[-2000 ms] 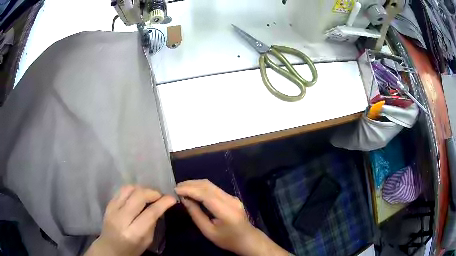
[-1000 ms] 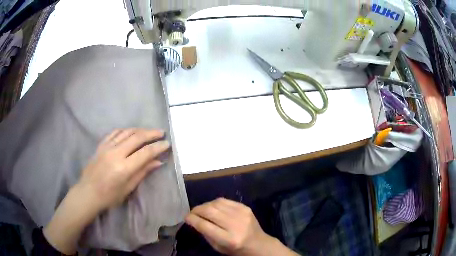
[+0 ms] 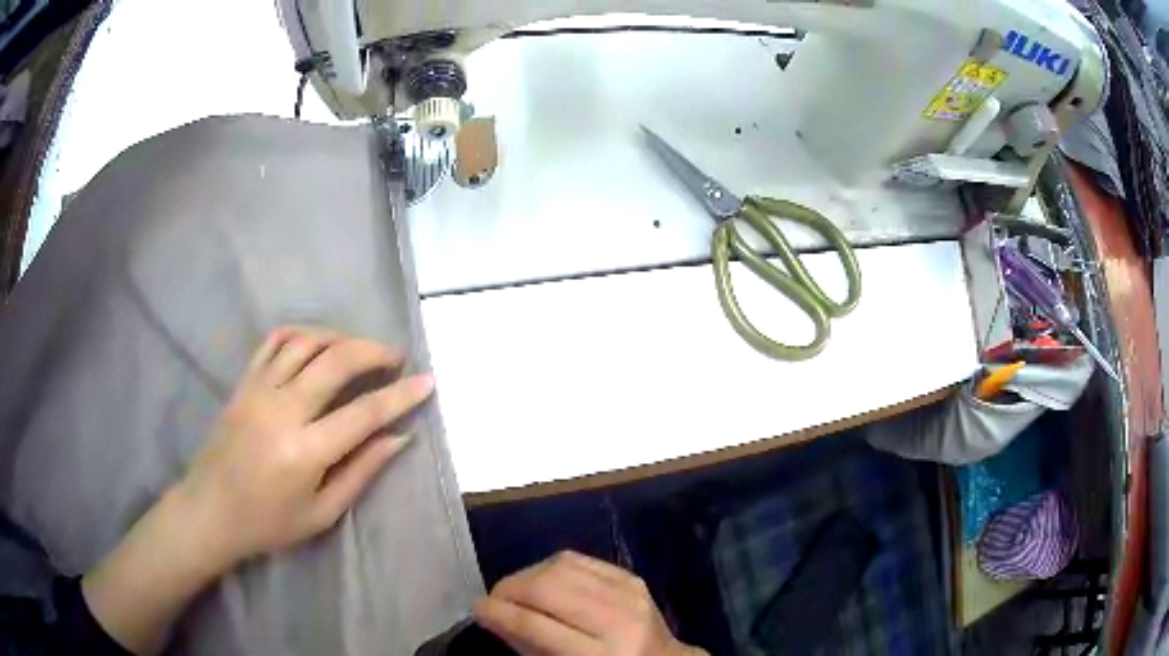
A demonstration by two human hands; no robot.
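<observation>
A large grey-brown garment piece [image 3: 167, 295] lies on the left of the table, its folded right edge [image 3: 430, 423] running from the presser foot [image 3: 391, 147] down past the table's front edge. My left hand [image 3: 301, 429] lies on the cloth, fingers spread, fingertips at the folded edge. My right hand [image 3: 583, 613] pinches the lower end of that edge beyond the table front; it is partly cut off by the bottom of the picture. The white sewing machine [image 3: 885, 77] stands at the back. The needle is too small to make out.
Scissors with olive-green handles [image 3: 782, 276] lie on the bed, blades toward upper left. A tool tray [image 3: 1026, 295] with purple and orange items is at the right, a pale pouch [image 3: 968, 423] below. A dark phone-like object [image 3: 817, 577] rests on plaid cloth below the table.
My left hand has moved from the cloth's lower end up onto the cloth by its edge. My right hand is lower in the picture. More of the machine shows as the view has shifted.
</observation>
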